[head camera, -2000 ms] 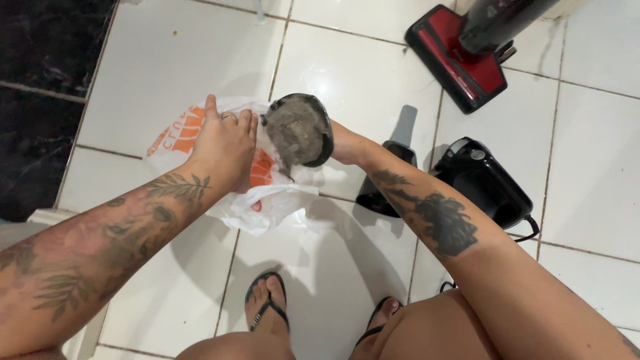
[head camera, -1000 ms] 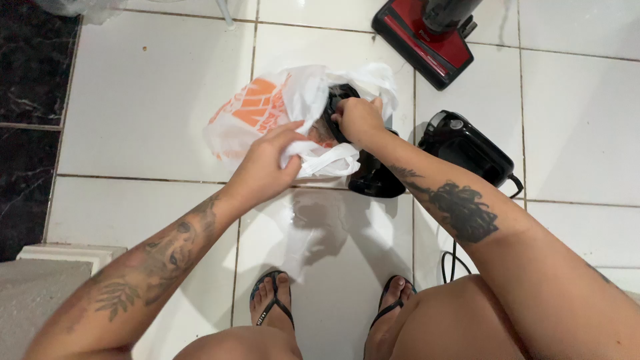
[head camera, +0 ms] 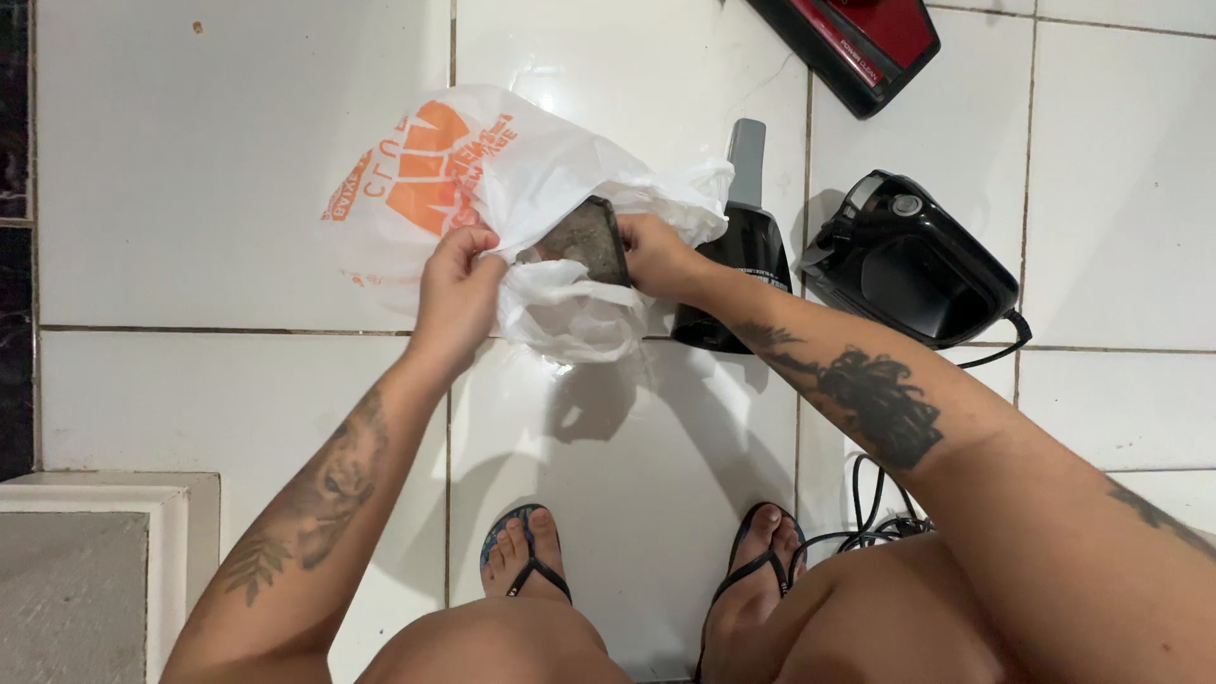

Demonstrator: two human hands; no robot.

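Note:
A white plastic bag (head camera: 560, 171) with orange print lies spread over the floor tiles, its mouth toward me. My left hand (head camera: 461, 294) pinches the edge of that mouth between thumb and fingers. In my right hand (head camera: 660, 258) is a dark vacuum dust cup (head camera: 594, 242), tilted with its open side toward the bag and partly inside it. Grey dust coats the cup's inner face. Just right of my right hand stands a black vacuum part with a grey tab (head camera: 748, 171), partly hidden by my forearm.
A black vacuum motor housing (head camera: 921, 266) lies at the right, its cord (head camera: 874, 513) coiled near my right foot. The red and black vacuum floor head (head camera: 855, 47) is at the top. My sandalled feet are below the bag. A pale ledge (head camera: 180, 532) juts in at lower left.
Two seconds ago the cup showed a thick heap of grey dust beside the bag; now only a dusty coating shows. My left hand has gone from lying over the bag to pinching its edge.

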